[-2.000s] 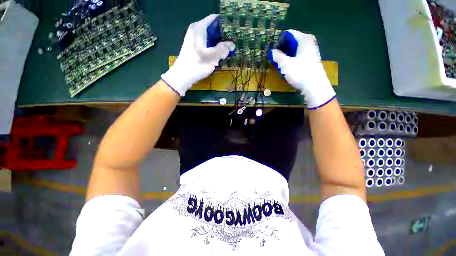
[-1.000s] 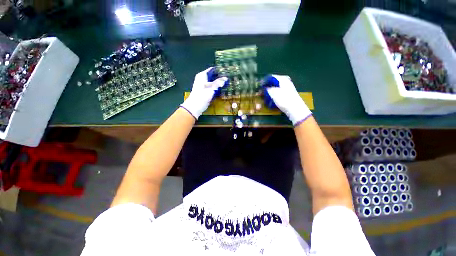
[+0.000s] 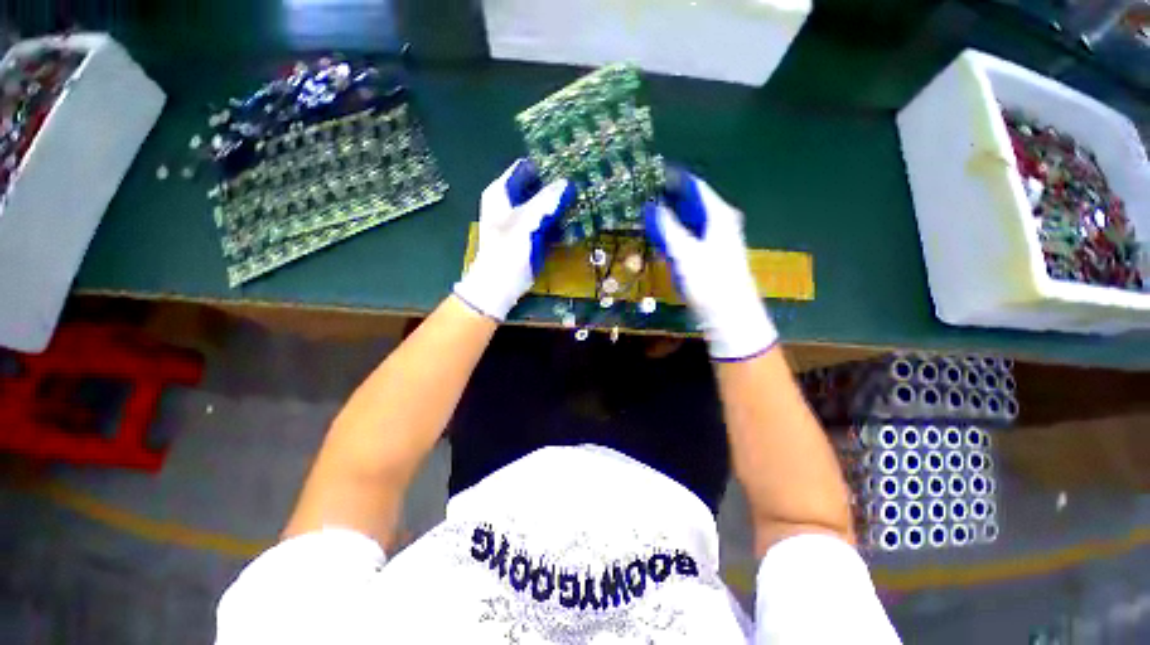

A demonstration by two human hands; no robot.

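A green PCB panel [image 3: 593,145] is held tilted above the bench, its far end pointing away from me. My left hand [image 3: 515,242], in a white glove with blue fingertips, grips its left edge. My right hand [image 3: 709,262], in a matching glove and slightly blurred, is at its lower right edge. Dark lead wires with round end parts [image 3: 608,287] hang from the panel's near end, over the yellow strip [image 3: 778,273] and the bench edge.
A panel stack [image 3: 331,176] lies at left on the green bench [image 3: 820,164]. White boxes stand at far left [image 3: 82,189], far side [image 3: 643,35] and right [image 3: 971,233]; the side boxes hold mixed parts. Below are a red frame [image 3: 88,397] and silver ring-ended tubes [image 3: 931,485].
The panel has turned from nearly straight to tilted, both hands still at its sides. The camera view has shifted, showing more of the far bench than in the earliest frame.
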